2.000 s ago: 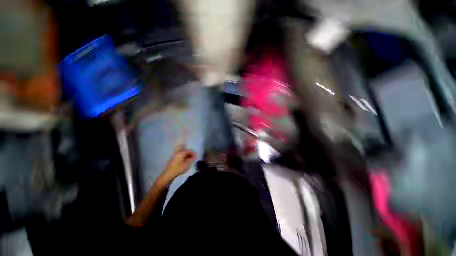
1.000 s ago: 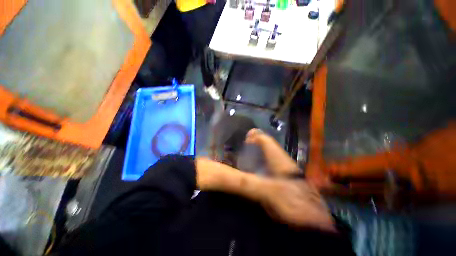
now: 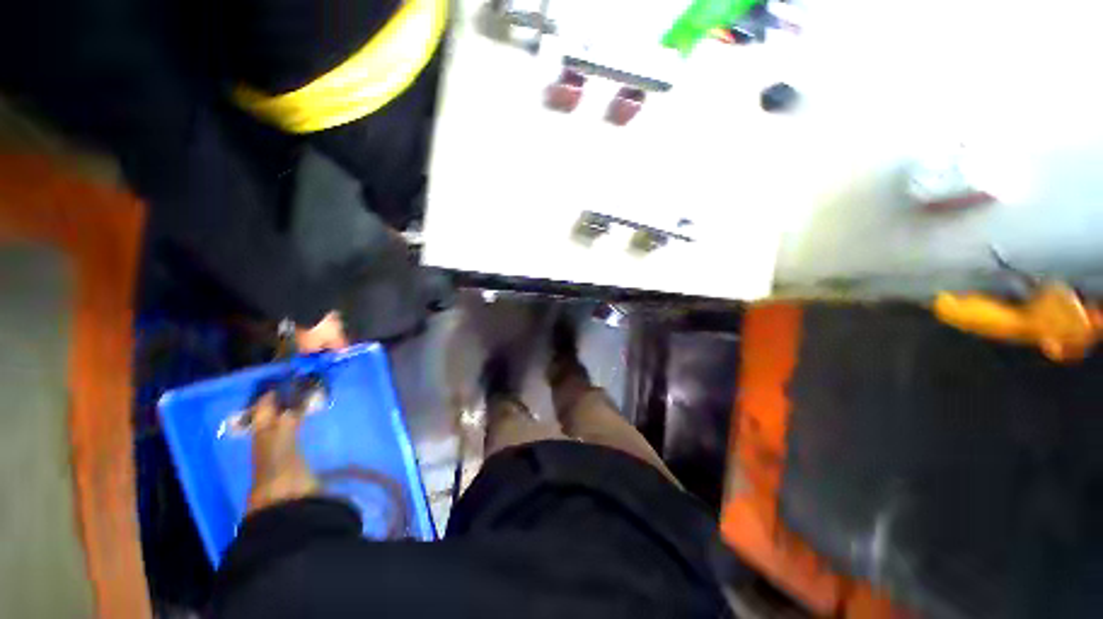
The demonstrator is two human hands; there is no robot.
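The blue crate (image 3: 417, 484) is low at the left. My left hand (image 3: 278, 441) reaches down into it from a black sleeve. Small dark parts (image 3: 293, 389) lie at its fingertips near the crate's far end; blur hides whether the fingers grip them. A brown ring-shaped coil (image 3: 375, 490) lies in the near part of the crate, partly behind my sleeve. My right hand is not in view.
A person in dark clothes with a yellow band (image 3: 363, 79) stands beyond the crate, a hand (image 3: 321, 333) at its far rim. The white table (image 3: 508, 181) holds dark bars with reddish parts (image 3: 625, 105). An orange blow gun (image 3: 998, 317) hangs at right. Orange-framed doors (image 3: 109, 363) flank both sides.
The view has swung toward the table, which looks nearer. My left hand has moved from in front of my body into the crate. My right hand has left the view.
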